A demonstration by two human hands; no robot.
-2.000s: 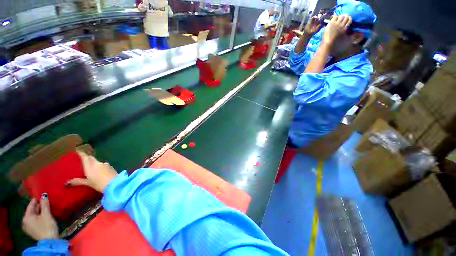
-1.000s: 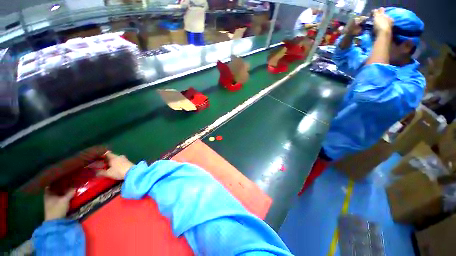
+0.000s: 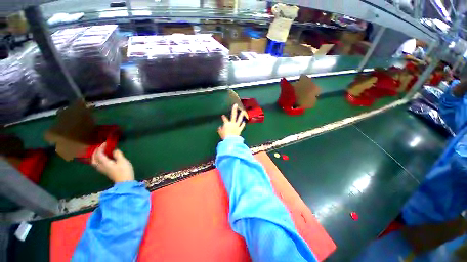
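My left hand (image 3: 113,162) is at the near right edge of an open red-and-brown gift box (image 3: 105,138) on the green conveyor belt (image 3: 169,133); its fingers are spread and blurred, and whether they touch the box I cannot tell. My right hand (image 3: 233,124) reaches over the belt with fingers apart, at the raised brown lid of another gift box (image 3: 254,110); a firm grip does not show. The red work mat (image 3: 189,217) lies under my forearms.
More open boxes stand on the belt to the right (image 3: 297,96) and far left (image 3: 32,162). Packed tray stacks (image 3: 179,64) are behind the belt. Grey uprights (image 3: 51,56) rise at left. Small round pieces (image 3: 285,157) lie right of the mat. A blue sleeve (image 3: 435,174) is at right.
The view has turned left. My hands have parted; the box they both held is now by my left hand alone. My right hand has moved right to another box.
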